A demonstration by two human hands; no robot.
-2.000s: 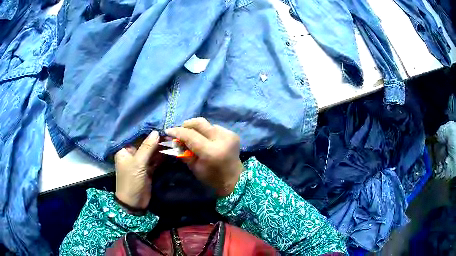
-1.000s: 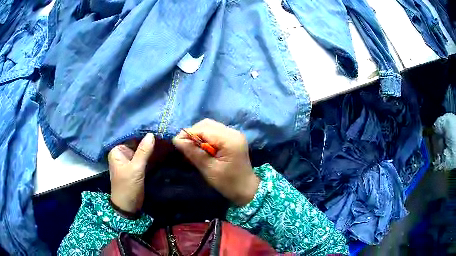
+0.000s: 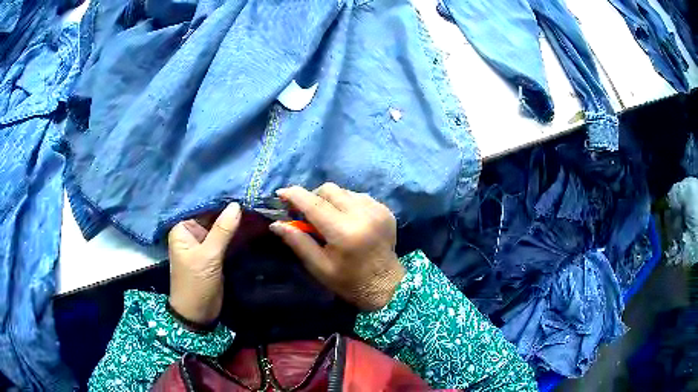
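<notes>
The mid-blue denim shirt (image 3: 214,130) lies spread over the table, its near hem (image 3: 191,216) hanging at the table's front edge. My left hand (image 3: 200,264) pinches the hem between thumb and finger, left of the side seam (image 3: 265,153) with yellowish stitching. My right hand (image 3: 344,241) holds the thread snips (image 3: 300,227), with an orange handle; their metal blades point left at the hem beside the seam's lower end. A white care label (image 3: 297,96) stands out at the top of the seam. Loose threads at the hem are too fine to tell.
The white table (image 3: 505,126) slants up to the right. Other denim shirts (image 3: 30,184) lie at left, and sleeves (image 3: 501,46) hang at upper right. A pile of dark denim garments (image 3: 566,306) fills the lower right, with the edge of a blue bin (image 3: 650,260) beside it.
My right hand has moved from the seam a little to the right, and the snips' blades again show at the hem. My left hand has shifted slightly left, still pinching the hem.
</notes>
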